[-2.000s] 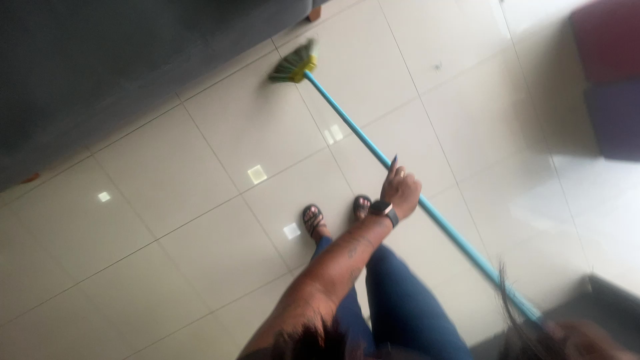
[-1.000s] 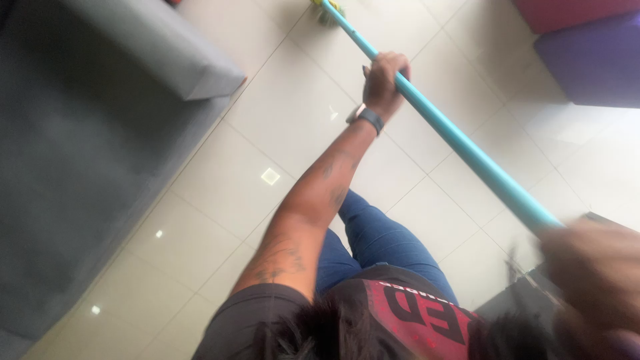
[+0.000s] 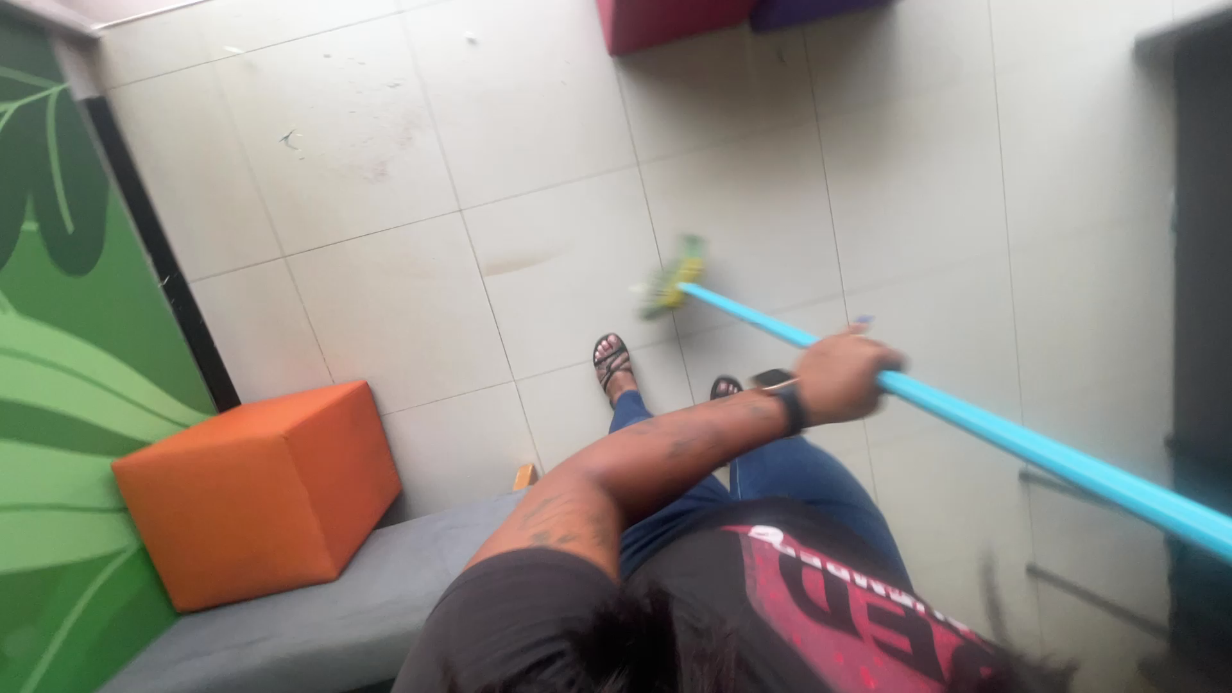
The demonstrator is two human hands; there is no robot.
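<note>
My left hand point(image 3: 845, 373), with a dark watch on its wrist, is closed around the light blue handle point(image 3: 1020, 438) of a broom. The handle slants from the right edge of the view down to the broom head point(image 3: 677, 279), which has yellow and green bristles and looks blurred. That head is at the tile floor point(image 3: 558, 289), just ahead of my sandalled feet. Small bits and smudges of dirt point(image 3: 375, 144) lie on the tiles at the upper left. My right hand is out of view, as is the upper end of the handle.
An orange cube stool point(image 3: 260, 491) rests on a grey upholstered bench point(image 3: 385, 587) beside a green leaf-patterned wall point(image 3: 67, 385). Red point(image 3: 674, 19) and purple point(image 3: 818, 8) blocks stand at the top. Dark furniture point(image 3: 1203, 241) runs along the right edge.
The view has turned, bringing in the orange stool and green wall. The broom head is now nearer my feet than two seconds ago. My right hand, on the handle's upper end one second ago, has left the view.
</note>
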